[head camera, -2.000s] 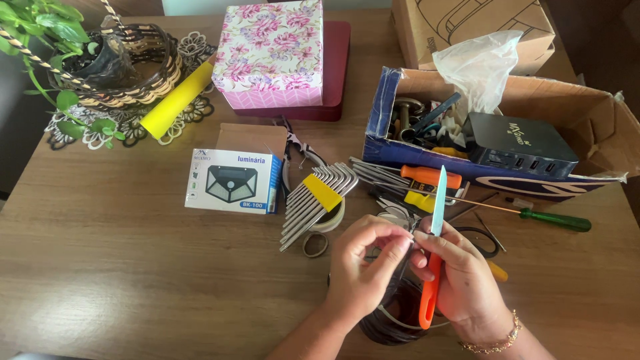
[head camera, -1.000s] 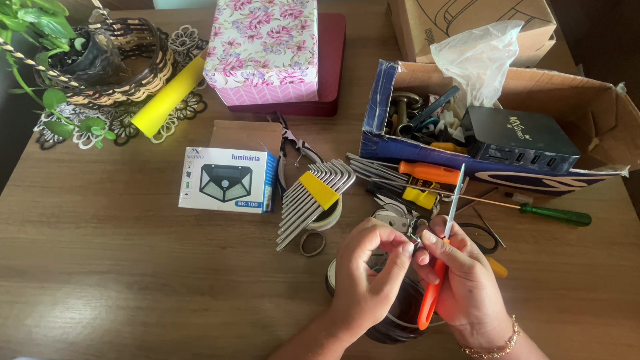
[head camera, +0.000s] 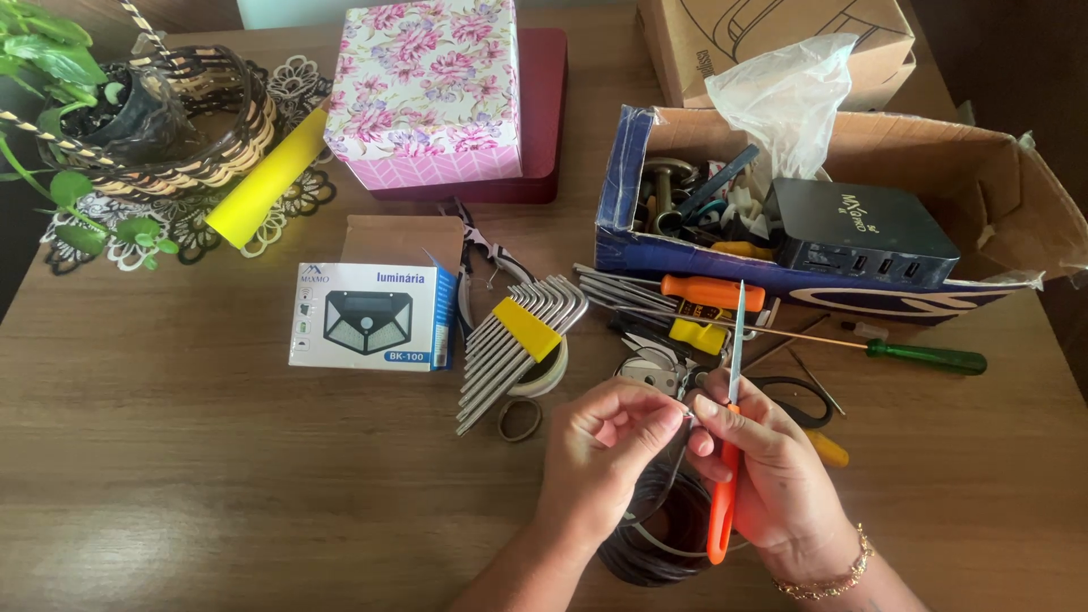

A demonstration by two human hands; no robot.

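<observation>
My right hand (head camera: 769, 459) grips a knife (head camera: 725, 493) with an orange handle, its blade pointing up and away from me. Between the thumb and fingers of my left hand (head camera: 608, 450) is the end of a dark cable (head camera: 677, 463), and the fingertips of both hands meet there. Below them lies a coil of dark cable (head camera: 650, 565), partly hidden by my hands and the knife handle. Just beyond my fingertips are a metal tool (head camera: 654, 367), whose kind I cannot tell, and the black handle loop (head camera: 820, 416) of what looks like scissors.
Left of my hands lie a hex key set (head camera: 527, 330), a tape roll (head camera: 552, 374), pliers (head camera: 489, 246) and a lamp box (head camera: 365, 314). Screwdrivers, one with a green handle (head camera: 926, 357), lie before an open cardboard box (head camera: 620, 204). Farther back are a floral box (head camera: 425, 85) and a plant basket (head camera: 195, 166).
The knife has tipped from leaning over the hands to nearly upright in my right hand. Both hands stay together at the cable end.
</observation>
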